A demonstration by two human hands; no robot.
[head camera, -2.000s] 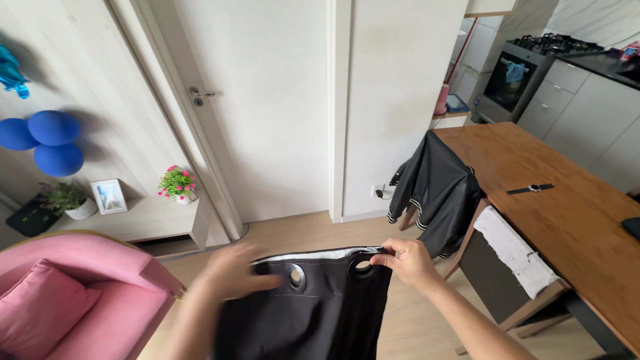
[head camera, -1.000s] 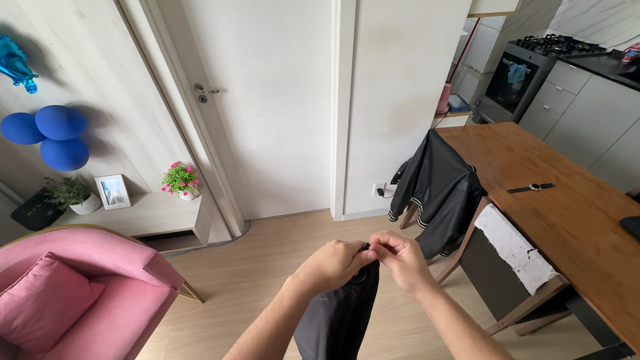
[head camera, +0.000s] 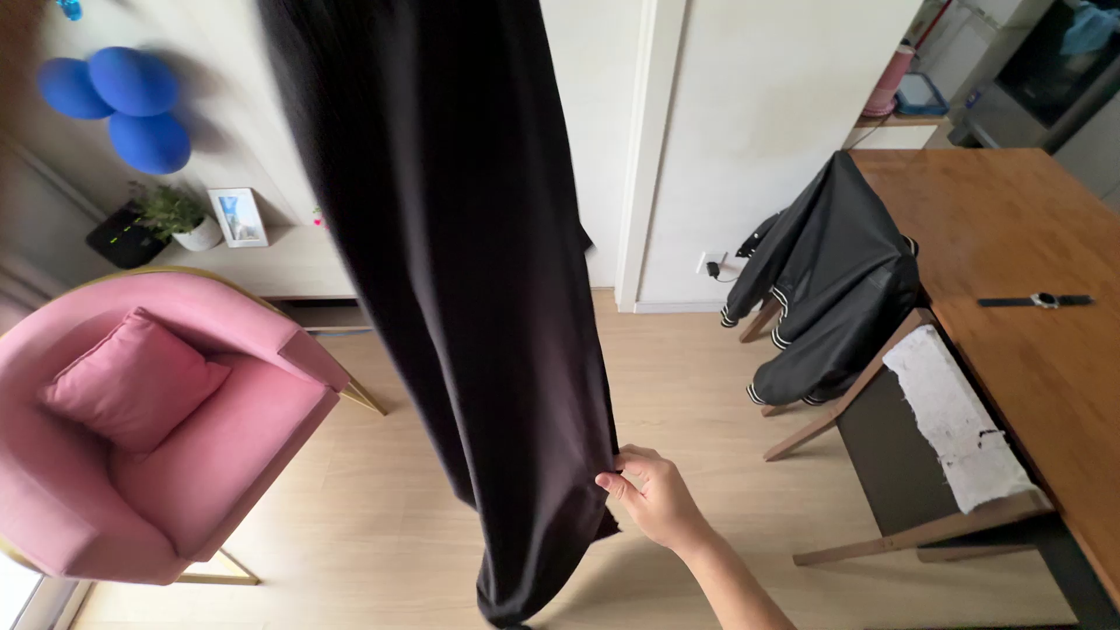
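Observation:
A long black curtain (head camera: 455, 262) hangs in loose vertical folds through the middle of the head view, from above the top edge down near the floor. My right hand (head camera: 652, 494) pinches its right side edge low down, between thumb and fingers. The lower end bunches and curls just left of that hand. My left hand cannot be seen; a blurred brownish patch at the upper left edge may be part of my left arm. The curtain's top is out of view.
A pink armchair (head camera: 254, 411) stands at left, near a low shelf with a potted plant (head camera: 179, 214) and picture frame (head camera: 237, 218). At right are a wooden table (head camera: 989, 210) with a wristwatch (head camera: 1043, 300), a chair (head camera: 901, 455) and a black jacket (head camera: 831, 271).
The hands were together at the curtain's gathered top edge; now the curtain hangs raised and extended, with my right hand lower on its side. My left hand has left the view. The view has shifted.

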